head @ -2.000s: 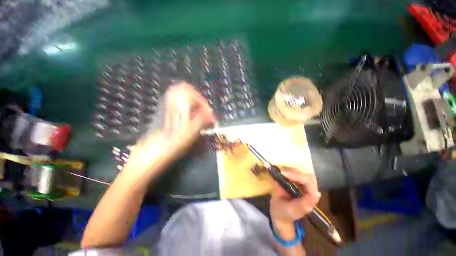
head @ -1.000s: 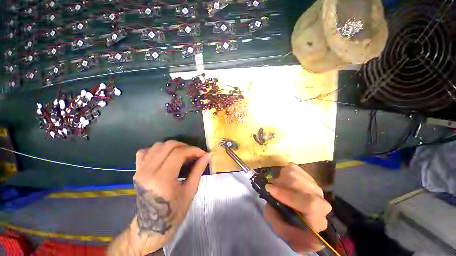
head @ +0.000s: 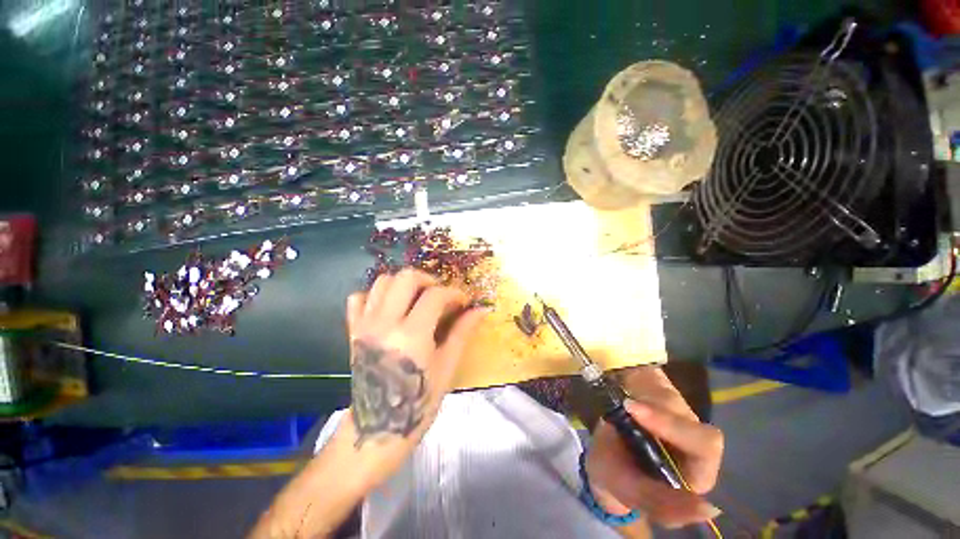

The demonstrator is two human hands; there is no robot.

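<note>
My left hand (head: 405,342) is over the left part of the pale yellow work board (head: 621,326), fingers pinched beside a dark red-black pile of small leaded parts (head: 426,247). The thin silvery solder wire (head: 211,368) runs from the left to this hand; its end is hidden by the fingers. My right hand (head: 658,442) holds the black soldering iron (head: 595,379); its tip is over the board, right of my left fingertips and near some dark bits (head: 526,319). No small circuit board can be made out at my fingertips.
White-faced leaded parts (head: 211,290) lie in a pile at left. A large array of small circuit boards (head: 290,142) lies behind. A tan pot with silvery bits (head: 658,174) stands behind the work board, a black fan (head: 768,158) right of it. The solder reel (head: 13,368) is far left.
Two seconds ago my left hand was near the board array. One second ago the iron tip was at a small circuit board; now it is away from it. My left fingers are closer to the dark pile.
</note>
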